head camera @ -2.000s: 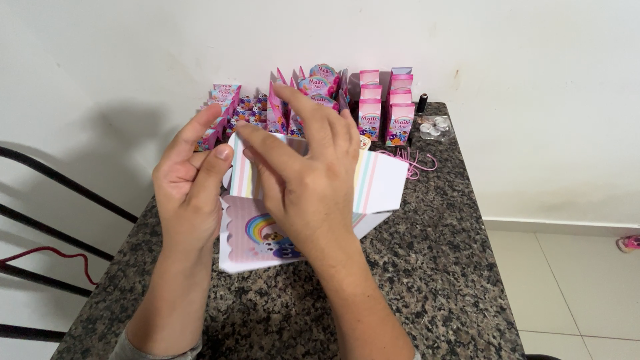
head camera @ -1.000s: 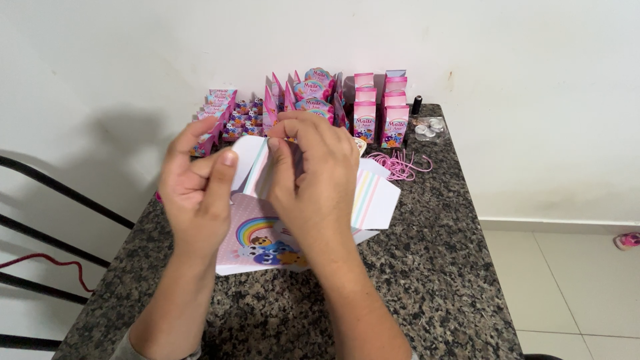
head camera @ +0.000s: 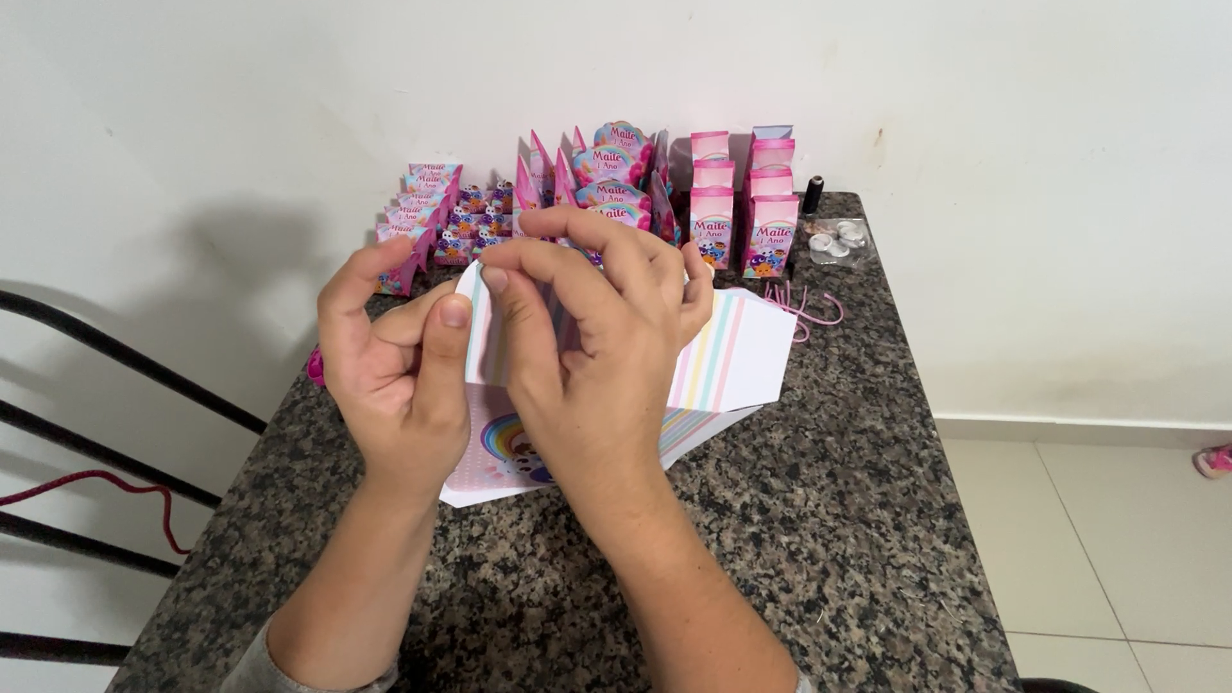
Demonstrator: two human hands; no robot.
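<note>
A printed paper box blank (head camera: 736,351), white with pastel stripes and a rainbow panel, is held above the granite table. My left hand (head camera: 399,371) pinches its left end flap between thumb and finger. The thumb and index finger of my right hand (head camera: 597,337) grip the same flap near its upper edge, and the rest of that hand covers the middle of the blank. The flap's edge (head camera: 473,289) is bent between the two hands. The rainbow panel (head camera: 500,438) hangs below, partly hidden by my right hand and wrist.
Pink printed boxes (head camera: 712,226), small pouches (head camera: 414,217) and scalloped-top boxes (head camera: 611,166) stand along the wall. At the back right of the granite table (head camera: 818,539) are a black cylinder (head camera: 813,195), a clear bag of white discs (head camera: 837,241) and pink cord (head camera: 818,313). A black metal chair (head camera: 115,371) is at left.
The rainbow panel, shown more fully one second ago, is now more covered by my right hand. Both hands remain at the left flap, with the right fingertips now at its upper edge.
</note>
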